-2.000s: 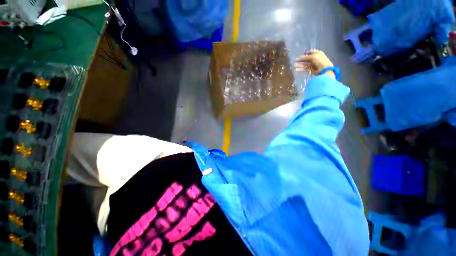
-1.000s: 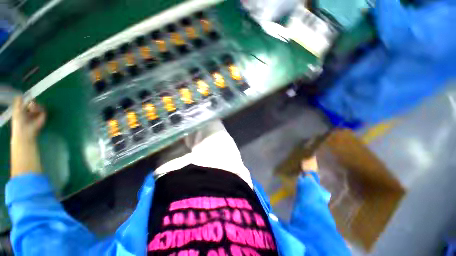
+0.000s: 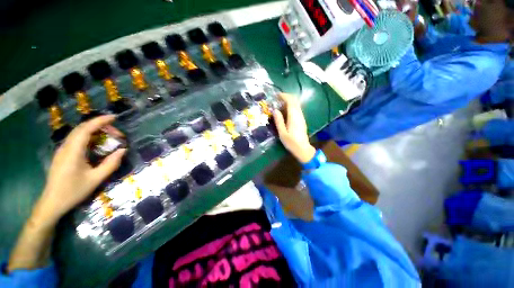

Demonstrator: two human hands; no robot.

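A clear blister tray [image 3: 147,115] lies on the green bench, with two rows of black display modules [image 3: 127,59] joined by orange flex cables [image 3: 138,79]. Glare whitens its near row. My left hand [image 3: 76,171] is over the tray's left part, thumb and fingers curved around a small silvery and dark patch; whether it is gripped is unclear. My right hand [image 3: 292,125] is at the tray's right edge, thumb and fingers closed on the rim, fingertips partly blurred.
A white power supply [image 3: 307,34] with red digits stands at the back right, beside a teal fan [image 3: 381,38] and a power strip [image 3: 345,79]. A pale rail [image 3: 256,16] runs behind the tray. A cardboard box [image 3: 352,171] is below the bench. A person in blue [image 3: 445,79] sits at right.
The view has swung toward the bench. My right hand has come up from the cardboard box to the tray's right edge. My left hand has moved from the rail onto the tray's left part.
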